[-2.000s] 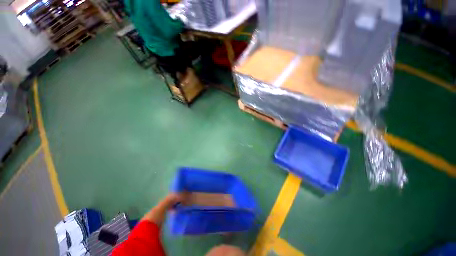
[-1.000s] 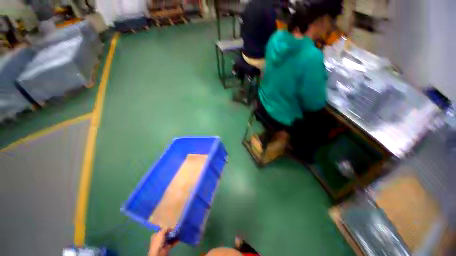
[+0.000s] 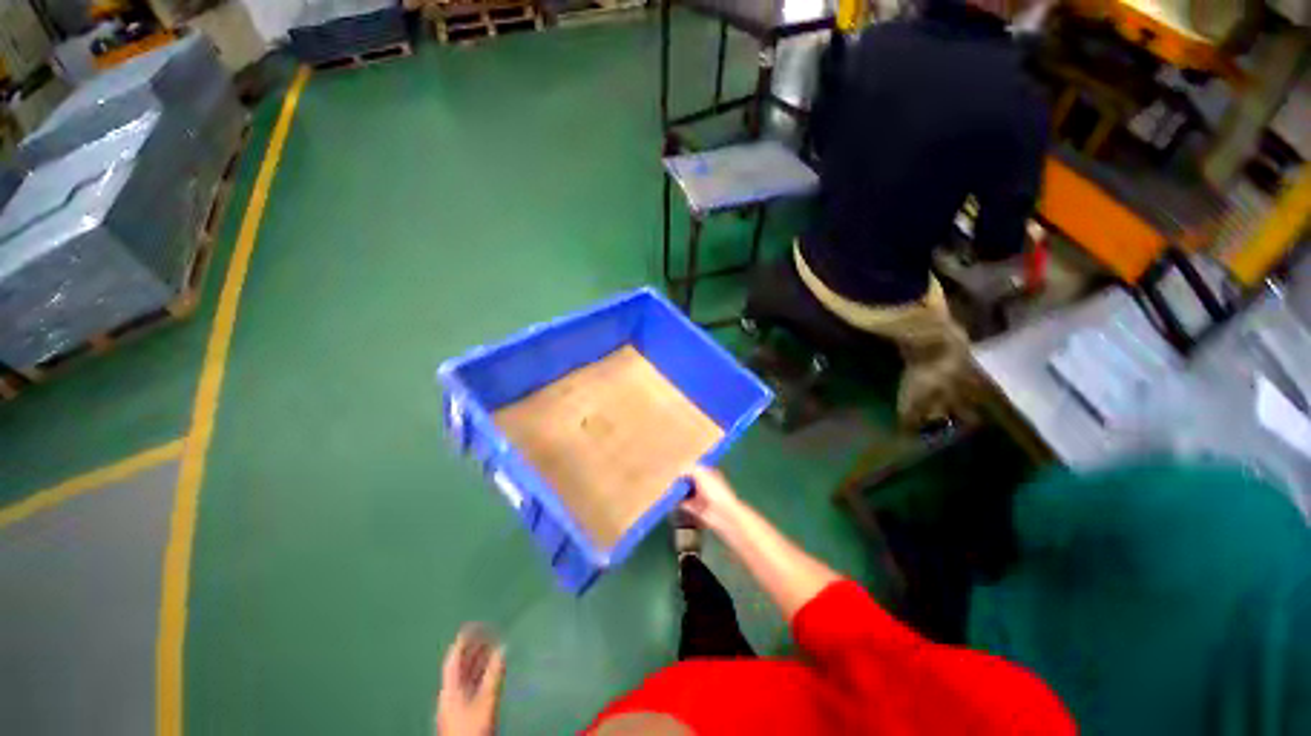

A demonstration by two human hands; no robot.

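A blue crate (image 3: 525, 503) with a brown cardboard sheet on its bottom hangs tilted above the green floor, with no parts visible inside. My right hand (image 3: 700, 498) grips its near right rim, with my red-sleeved arm reaching in from the lower right. My left hand (image 3: 472, 686) is below and left of the crate, apart from it. It is bare, slightly blurred and holds nothing.
A person in dark clothes (image 3: 927, 158) is at a workbench (image 3: 1035, 381) on the right. A teal-clothed person (image 3: 1136, 590) is close at lower right. A metal stand (image 3: 741, 176) stands ahead. Wrapped pallet stacks (image 3: 108, 216) lie left, beyond a yellow line (image 3: 216, 360).
The crate has passed from my left hand to my right hand and turned. My left hand has let go. The view has moved forward, bringing the dark-clothed person and bench closer.
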